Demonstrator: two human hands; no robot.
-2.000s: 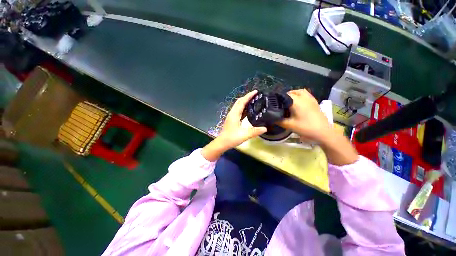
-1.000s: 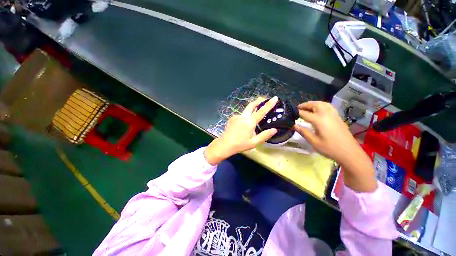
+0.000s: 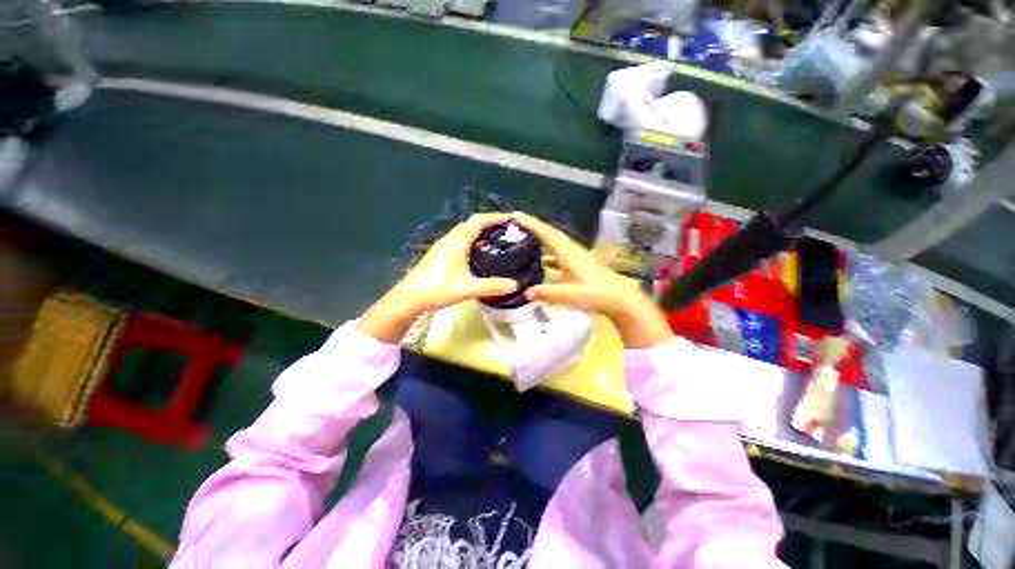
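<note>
A black rounded camera head point(image 3: 506, 258) is held between my two hands over the yellow work pad point(image 3: 604, 372). A white bracket point(image 3: 543, 342) joins it below and lies towards me on the pad. My left hand point(image 3: 447, 270) curves around the left side of the head, with fingers at its top and thumb low. My right hand point(image 3: 583, 278) curves around its right side, with fingers at the top and thumb low. The view is somewhat blurred, so fine detail on the head cannot be made out.
A clear tangled pile point(image 3: 451, 217) lies behind my hands. The grey screw feeder point(image 3: 649, 211) stands behind the pad, with a white unit point(image 3: 651, 102) beyond. A black screwdriver point(image 3: 729, 258) hangs over the red mat point(image 3: 701, 236). A red stool point(image 3: 164, 378) is at the left.
The view has swung right. The camera head has turned, and its white bracket now shows towards me. My right hand has moved from the head's side to wrap around it.
</note>
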